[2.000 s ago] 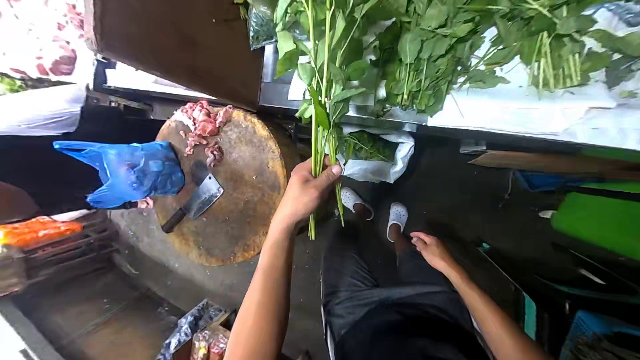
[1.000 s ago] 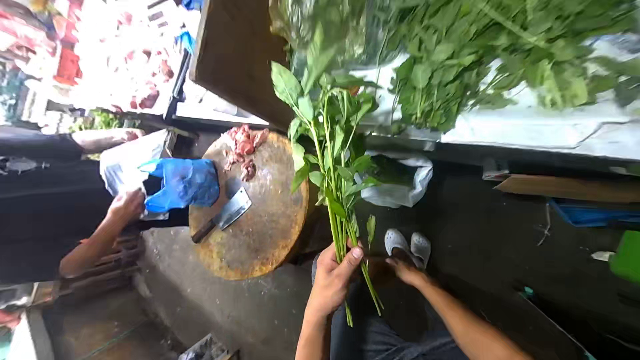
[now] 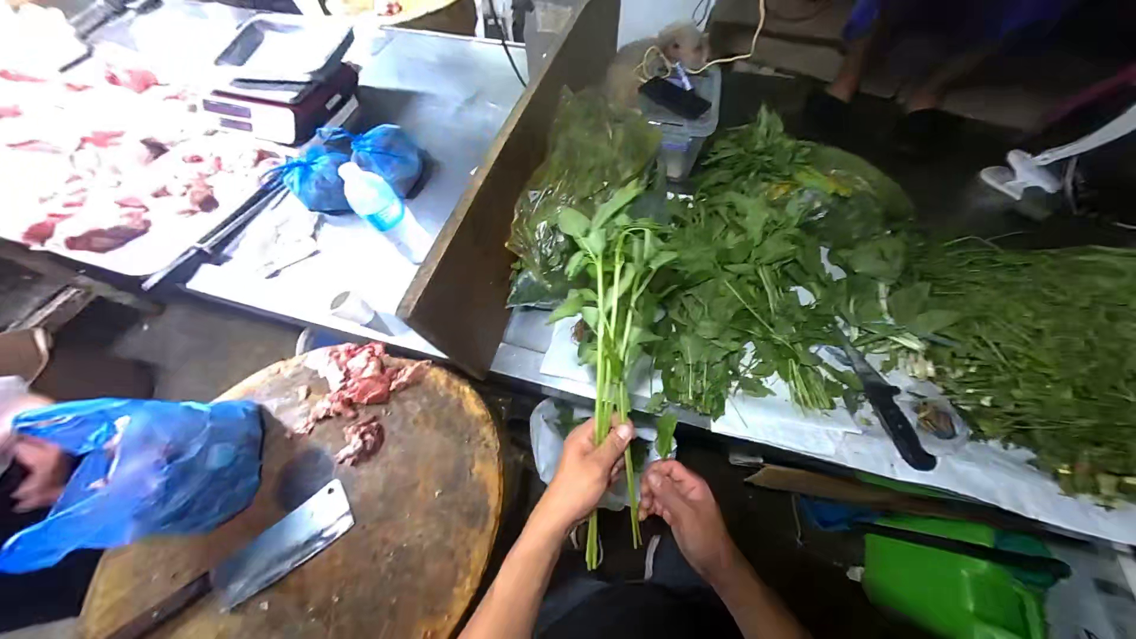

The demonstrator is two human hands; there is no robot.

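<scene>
My left hand (image 3: pixel 581 470) grips a bunch of long green leafy stems (image 3: pixel 608 342) around their lower part, with the leaves pointing away from me. Just right of the stem ends is my right hand (image 3: pixel 683 506), its fingers curled and the thumb near the fingertips. A small green leaf (image 3: pixel 666 435) stands just above those fingers; whether they pinch it, I cannot tell. Beyond the bunch, piles of leafy greens (image 3: pixel 737 275) lie on the table. A knife with a black handle (image 3: pixel 896 426) rests among them on white paper.
Left, a round wooden chopping block (image 3: pixel 417 532) holds meat scraps (image 3: pixel 364 382) and a cleaver (image 3: pixel 288 541). Another person's hand (image 3: pixel 40 475) is at a blue plastic bag (image 3: pixel 177 461). A wooden divider (image 3: pixel 497 222) separates the greens from a meat table with a scale (image 3: pixel 284 89). A green container (image 3: pixel 950 577) stands lower right.
The view has swung up toward the tables. My right hand, apart from the bunch two seconds ago, is now close beside the stems. The left hand still holds them.
</scene>
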